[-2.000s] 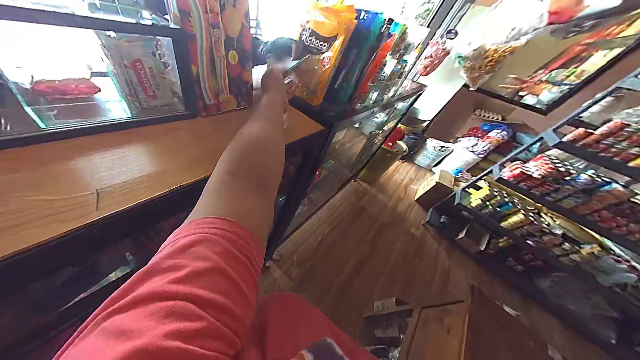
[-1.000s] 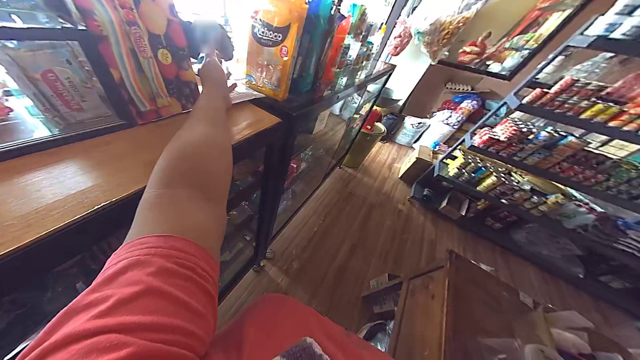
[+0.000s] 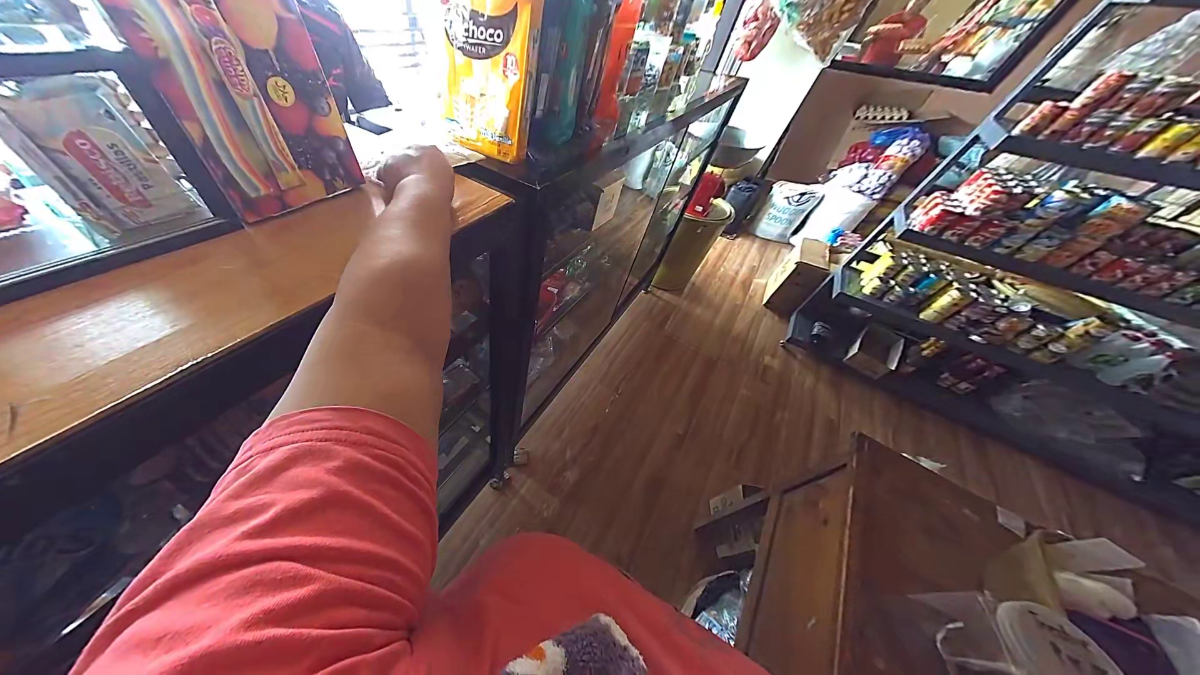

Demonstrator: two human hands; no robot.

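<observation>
My left hand (image 3: pixel 412 173) is at the far end of the wooden counter (image 3: pixel 234 281), its arm stretched forward in a red sleeve. Its fingers point away and are mostly hidden, so whether it holds anything cannot be told. Pale, glare-washed material lies just beyond it. To its left stands a colourful printed panel with fruit pictures (image 3: pixel 272 103); to its right, a yellow wafer package (image 3: pixel 492 80) stands upright on the glass display case (image 3: pixel 600 150). My right hand is not in view.
A person in a dark garment (image 3: pixel 342 56) is beyond the counter. Wood-look floor (image 3: pixel 656 403) runs between the glass case and a rack of packaged goods (image 3: pixel 1031 234). A wooden box-like piece of furniture (image 3: pixel 844 562) stands at the lower right, bearing plastic bags.
My left hand has come down from a raised position near the dark-clothed person to the counter's far end. The view has also shifted.
</observation>
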